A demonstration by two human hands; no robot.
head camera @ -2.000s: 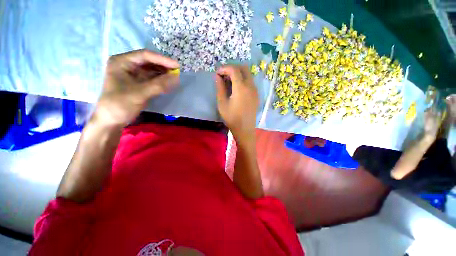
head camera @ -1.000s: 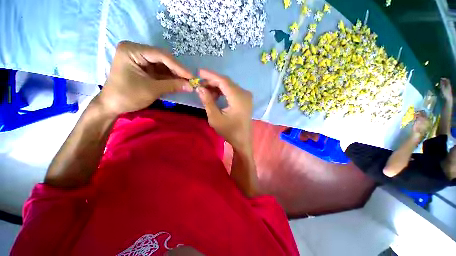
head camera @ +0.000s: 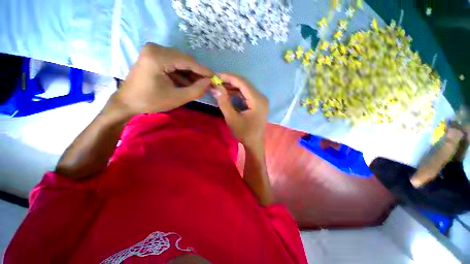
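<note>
A small yellow piece [head camera: 217, 80] is pinched between the fingertips of both hands, above the near edge of the bench. My left hand [head camera: 162, 80] holds it from the left with thumb and forefinger. My right hand [head camera: 242, 105] meets it from the right, thumb and forefinger at the piece. The fingers cover part of it, and any white part on it is too small to tell. A heap of white pieces [head camera: 234, 20] lies beyond my hands. A larger heap of yellow pieces [head camera: 371, 77] lies to the right, blurred in places.
The pale blue-grey cover [head camera: 62, 36] lies under both heaps. A green conveyor belt [head camera: 448, 56] is at the far right. Another person's forearm [head camera: 435, 160] is at the right edge. Blue plastic stools [head camera: 337, 156] stand below the bench on both sides.
Two seconds ago my hands were apart, the left holding a yellow piece; they came together at it and remain so. The view has shifted, so the heaps sit higher and further right.
</note>
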